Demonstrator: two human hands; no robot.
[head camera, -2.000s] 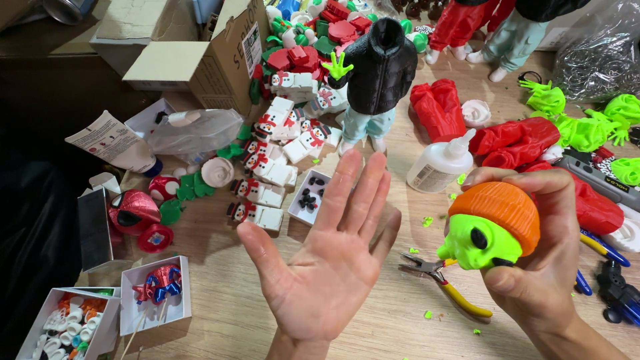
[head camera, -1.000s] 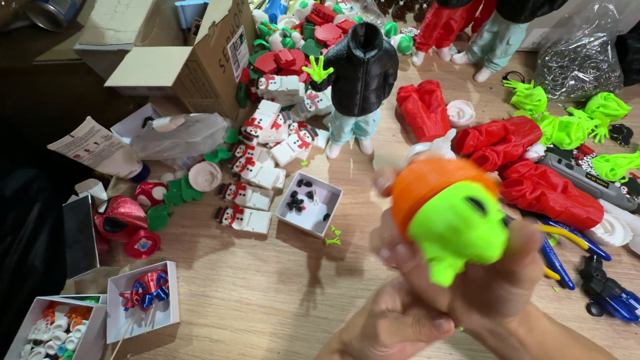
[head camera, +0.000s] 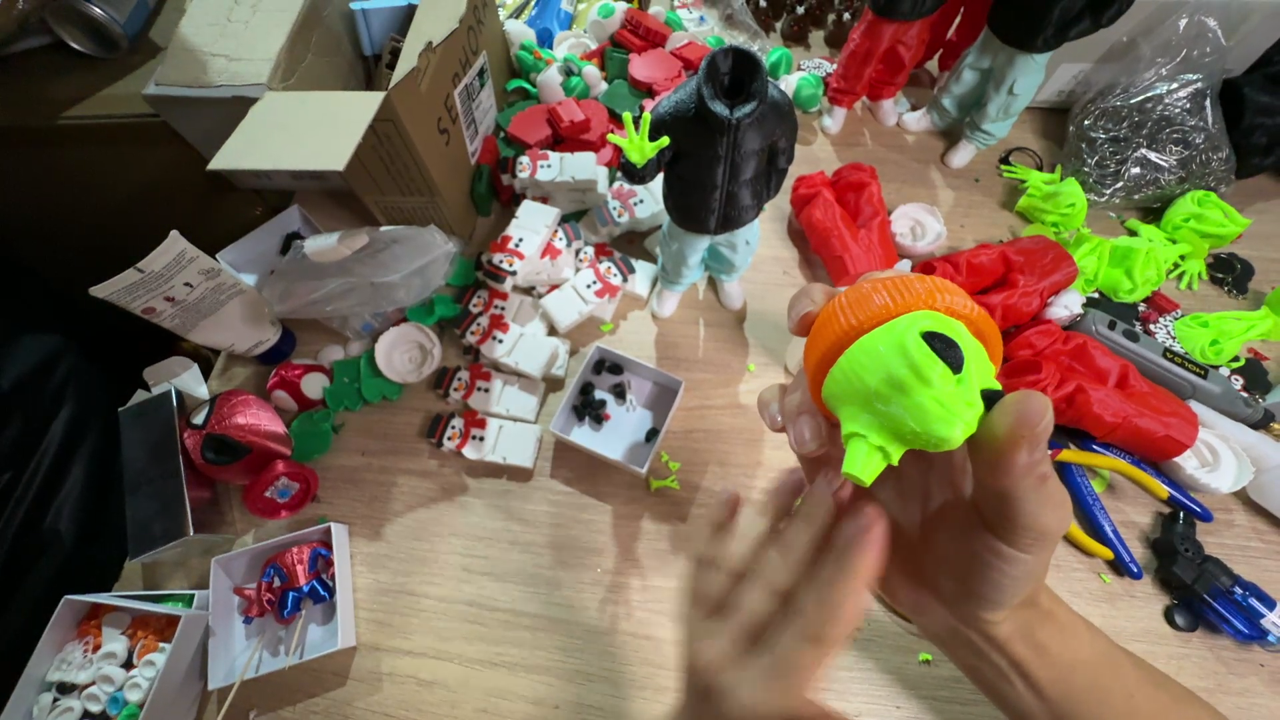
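In my right hand (head camera: 990, 520) rests a neon green figure head (head camera: 900, 390) with black eyes and an orange ribbed beanie (head camera: 860, 310); it lies tilted, its neck stub pointing down and left. My left hand (head camera: 770, 600), blurred, is just below and left of the head, fingers apart, holding nothing. Behind them a headless figure in a black puffer jacket (head camera: 720, 150) and pale blue pants stands upright, one green hand (head camera: 638, 140) showing at its sleeve. A small white box (head camera: 617, 410) with black bits sits left of the head, green scraps beside it.
Snowman pieces (head camera: 500, 340) are heaped at centre left, with a cardboard box (head camera: 420, 130) behind. Red trouser parts (head camera: 1090, 390), pliers (head camera: 1100, 500), a rotary tool (head camera: 1170, 365) and green hand parts (head camera: 1120, 260) lie at the right. Open boxes of parts (head camera: 345, 600) stand at lower left.
Two seconds ago my left hand was open, palm up, left of the head. It was against the head one second ago and is now lower, apart from it. The head has turned.
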